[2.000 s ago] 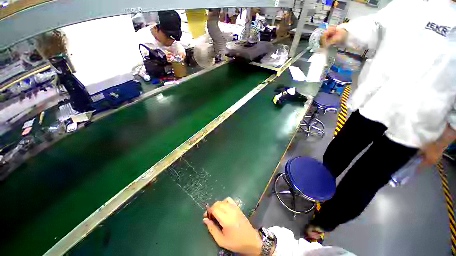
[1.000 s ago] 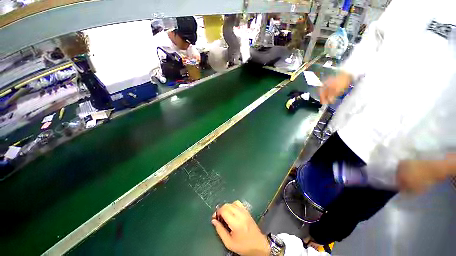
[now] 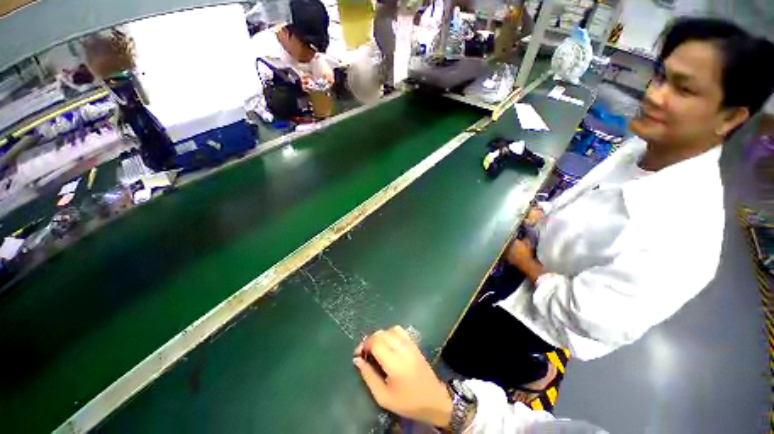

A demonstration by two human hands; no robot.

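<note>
My right hand (image 3: 403, 375) rests on the green bench top (image 3: 424, 263) at the bottom centre, its fingers curled and thumb to the left, with a metal watch on the wrist. Whether it holds anything small is too blurred to tell. A pale scratched or tape-marked patch (image 3: 344, 297) lies flush with the bench just beyond my fingertips. My left hand is not in view.
A pale rail (image 3: 339, 227) divides the bench from the green belt (image 3: 212, 220). Up the bench are a black-and-yellow item (image 3: 512, 157) and white sheets (image 3: 532, 117). A person in a white coat (image 3: 636, 246) sits close at the right; another works across the belt.
The person at the right has gone from standing to sitting at the bench, hands now low by its edge. My right hand stays in nearly the same place beside the marked patch.
</note>
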